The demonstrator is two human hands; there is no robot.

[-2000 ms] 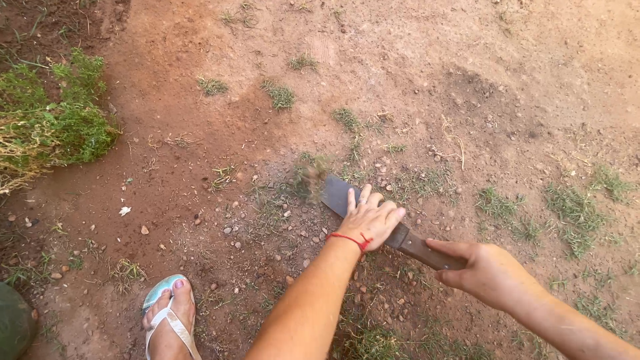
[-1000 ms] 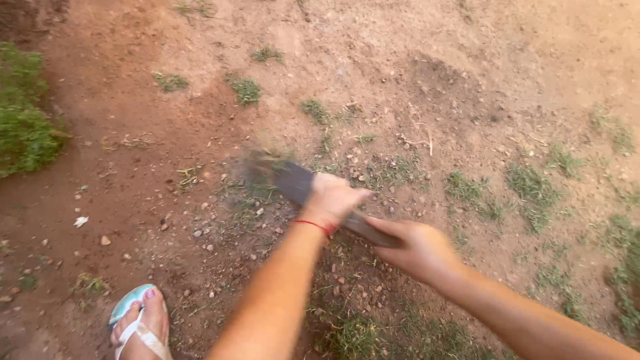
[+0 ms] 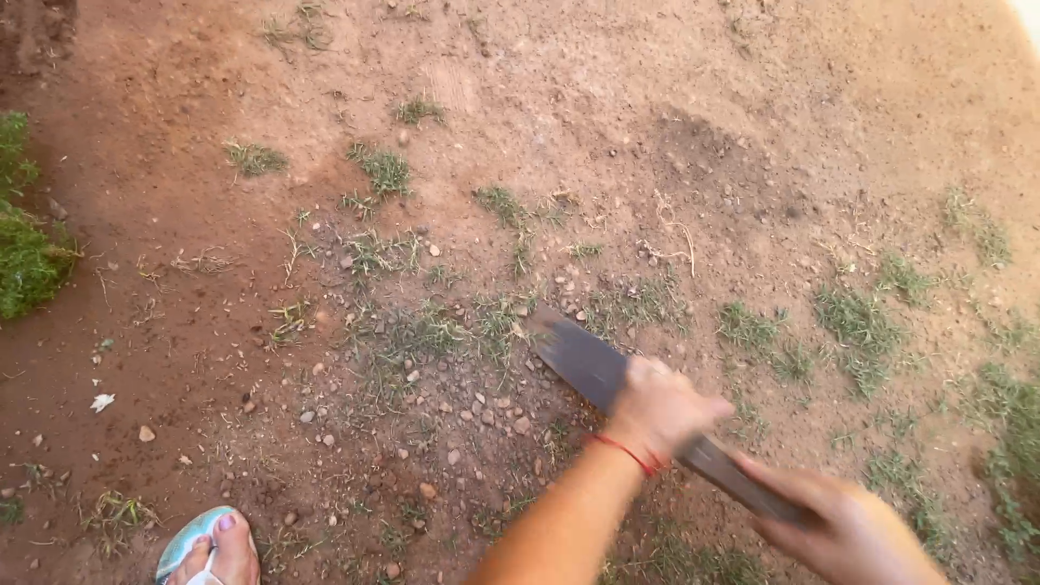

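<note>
A wide, dark metal blade with a long handle, like a machete (image 3: 583, 363), lies slantwise across the lower middle, its tip low over the grass and pebbles (image 3: 439, 333). My left hand (image 3: 666, 406), with a red cord at the wrist, is closed on the blade near the handle; its fingers are partly hidden. Further down, my right hand (image 3: 829, 512) grips the end of the handle. The blade's tip looks soiled and slightly blurred.
My foot in a flip-flop (image 3: 199, 548) stands at the lower left. A leafy green plant (image 3: 28, 252) grows at the left edge. Small grass tufts (image 3: 857, 317) and pebbles (image 3: 487, 416) dot the reddish dirt, and a pale scrap (image 3: 102, 402) lies near the foot.
The blade and both hands have moved right over the ground; the tip, earlier at the left side of the grassy pebble patch, is now at its right side. Both hands have kept their hold.
</note>
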